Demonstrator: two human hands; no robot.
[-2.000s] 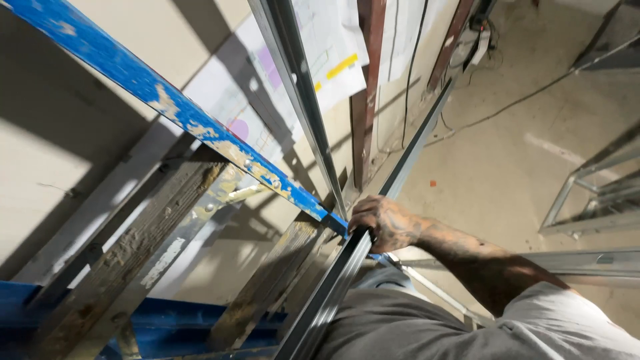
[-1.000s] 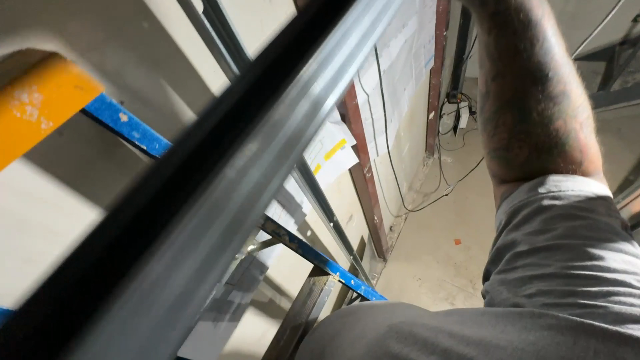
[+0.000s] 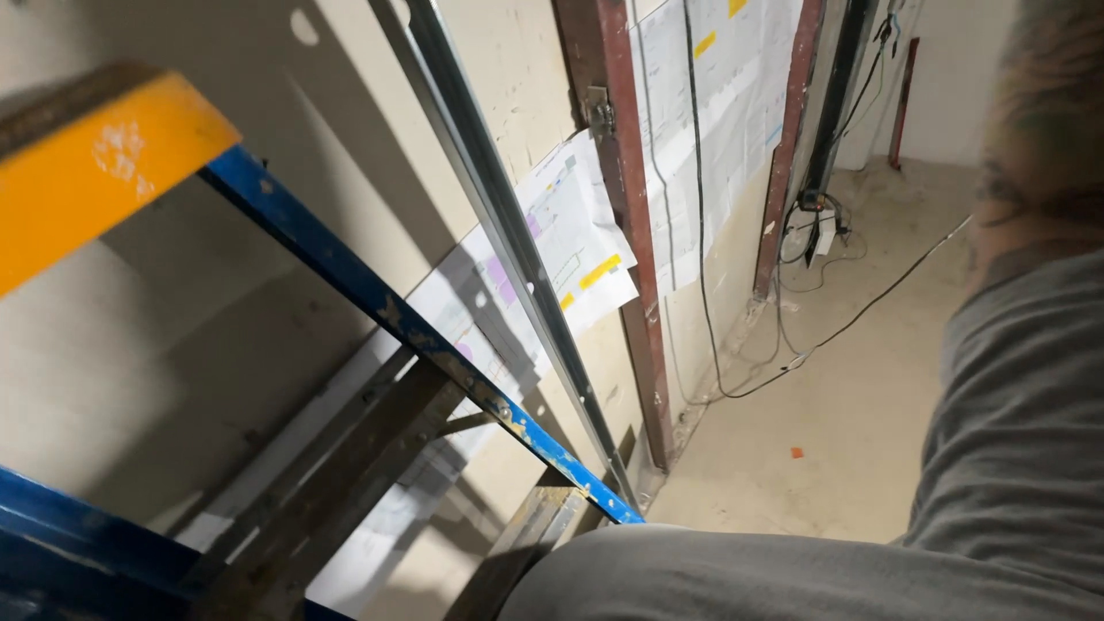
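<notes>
Neither of my hands shows in the head view. A raised bare forearm and grey sleeve [image 3: 1018, 414] fill the right edge, with the hand cut off above the frame. Below and to the left of that arm stands a stepladder with a blue side rail [image 3: 345, 276], worn steps [image 3: 345, 474] and an orange top part [image 3: 112, 164]. A galvanized metal stud [image 3: 509, 224] rises beside the ladder, in front of the wall. What the hands hold or touch is hidden.
Brownish-red steel posts [image 3: 634, 216] stand along the wall, and drawing sheets [image 3: 561, 250] hang on it. A black cable [image 3: 699, 172] hangs down and runs over the floor [image 3: 776, 492]. More cables [image 3: 819, 241] lie tangled near a dark post.
The hand seen two seconds ago on a metal profile has gone out of view upward. The profile that crossed the view a second ago is out of sight. The view has shifted.
</notes>
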